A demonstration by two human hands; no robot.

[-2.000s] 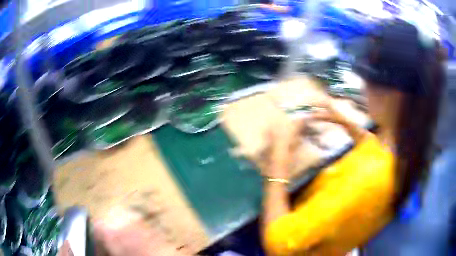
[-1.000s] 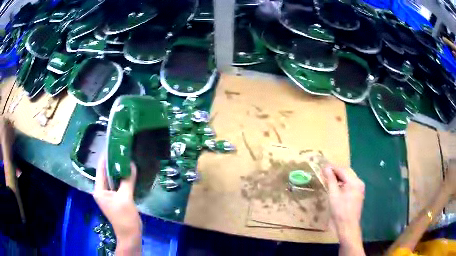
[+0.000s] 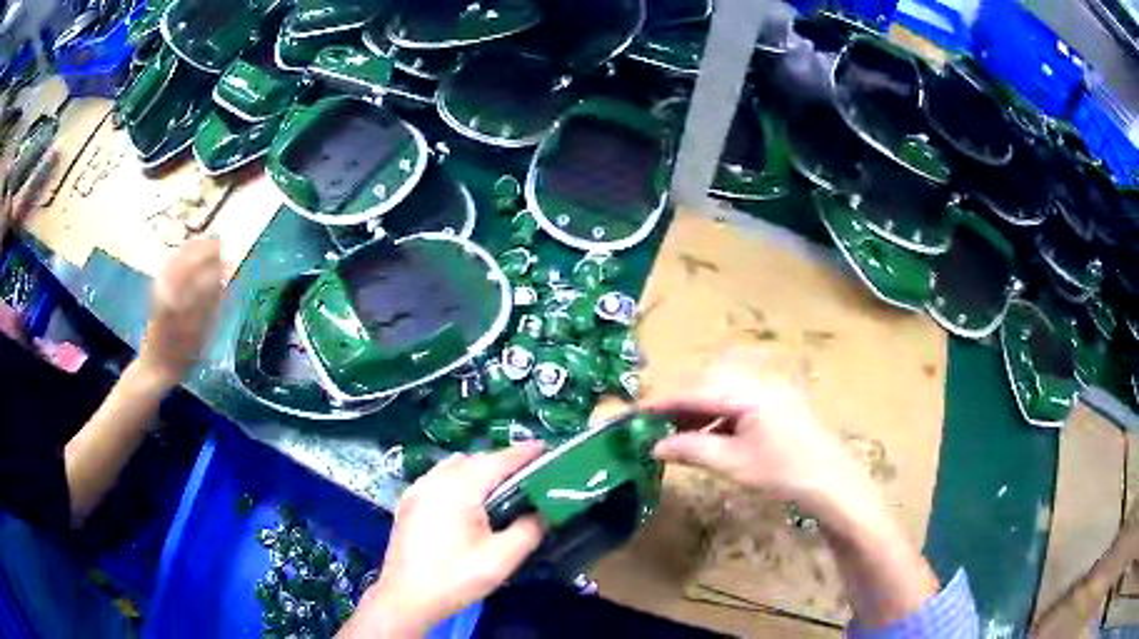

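Observation:
My left hand (image 3: 456,537) holds a glossy green housing (image 3: 581,481) with a dark centre, tilted on edge above the bench front. My right hand (image 3: 762,437) has its fingertips pinched at the housing's upper right end. A thin stick shows faintly between these fingers; its tip is hidden or blurred. Small green-and-silver parts (image 3: 550,375) lie clustered behind the held housing. A bit of green, perhaps the small dish, shows at my right forearm on the stained cardboard mat (image 3: 799,325).
Two overlapping housings (image 3: 425,306) lie left of the cluster. More shells heap behind, around a grey upright (image 3: 724,106). A blue bin (image 3: 206,549) with small parts is below the bench edge. Another person's hand (image 3: 187,300) is at left; an arm shows at lower right.
The view has turned from the neighbour to my place, then shifted. My left hand has brought the housing right and lower; my right hand has moved from beside the dish to the housing.

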